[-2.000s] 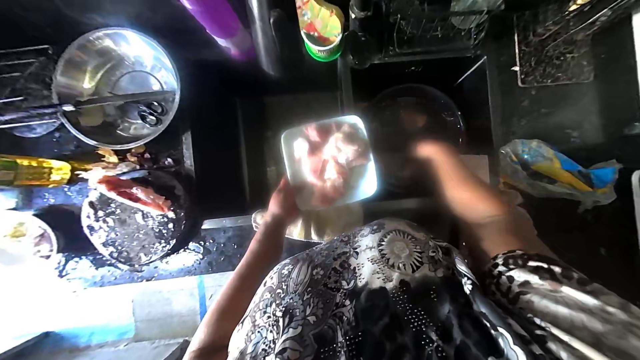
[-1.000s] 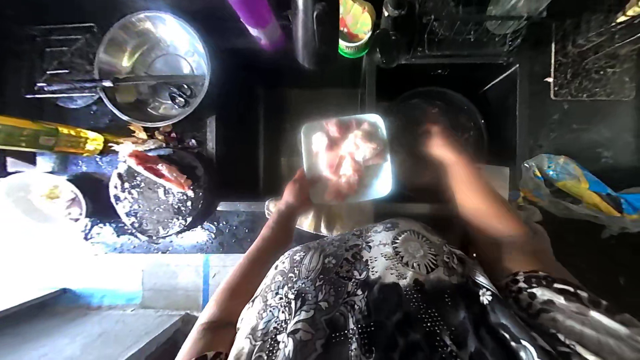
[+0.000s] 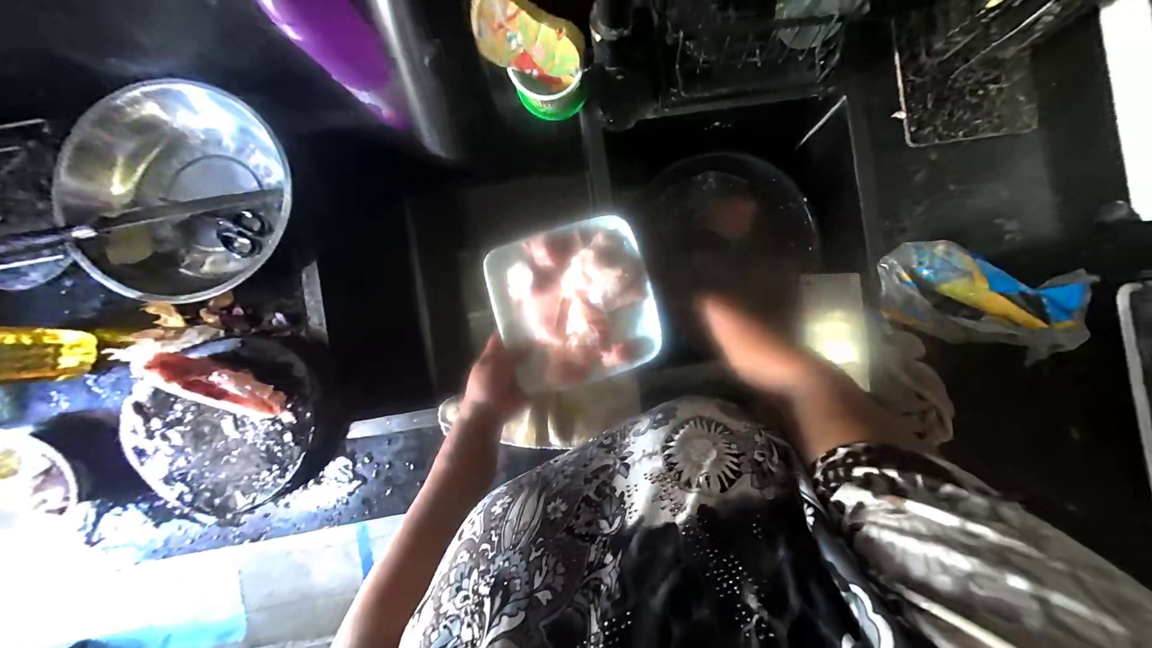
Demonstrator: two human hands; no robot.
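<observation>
My left hand (image 3: 495, 382) grips the lower left edge of a white square bowl (image 3: 650, 337). Pieces of raw meat (image 3: 580, 301) lie in the bowl, which I hold over the dark sink. To the right of the bowl is my right hand (image 3: 742, 337), blurred; whether its fingers hold anything I cannot tell. Just beyond it, a dark round basin (image 3: 783, 202) sits in the right sink bowl, with a dim reddish piece inside.
At left stand a steel bowl (image 3: 171, 108) with a knife (image 3: 180, 214) and scissors (image 3: 241, 234), and a round board (image 3: 216, 459) bearing a strip of raw meat (image 3: 216, 384). A yellow bottle (image 3: 45, 354) lies beside them. A crumpled plastic bag (image 3: 990, 297) is at right.
My right hand has come back from over the dark basin toward my body. My left hand still holds the white bowl.
</observation>
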